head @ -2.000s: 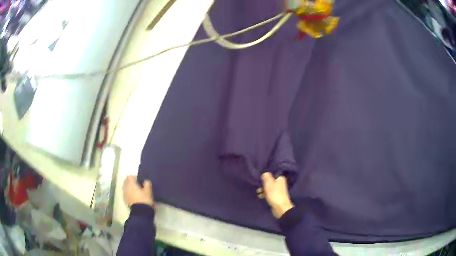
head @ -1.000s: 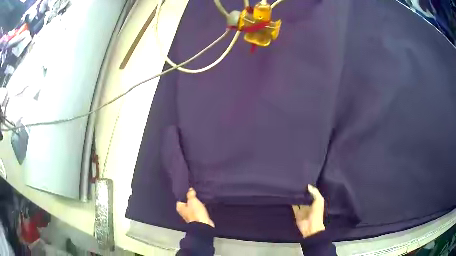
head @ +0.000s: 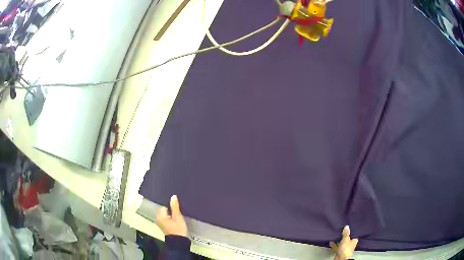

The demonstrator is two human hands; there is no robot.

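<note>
Dark purple fabric (head: 264, 132) covers most of the pale table. Its near edge lies along the table's front rim, with a layered pale grey edge beneath. My left hand (head: 172, 219) holds the near edge close to the fabric's left corner, thumb on top and fingers mostly hidden. My right hand (head: 345, 247) pinches the near edge further right, partly cut off by the picture's bottom. A long raised fold runs up the cloth from my right hand.
A mottled silver metal bar (head: 116, 188) lies left of the fabric. A thick pale roll (head: 81, 86) lies beyond it, with a small red item (head: 114, 137) beside its end. A brown strip (head: 172, 19) lies further back. A yellow socket (head: 313, 23) hangs over the cloth on a pale cord.
The upper ply has been spread out from a narrow bunch and brought down to the table's front edge. My hands have moved further apart, left hand leftward and right hand rightward.
</note>
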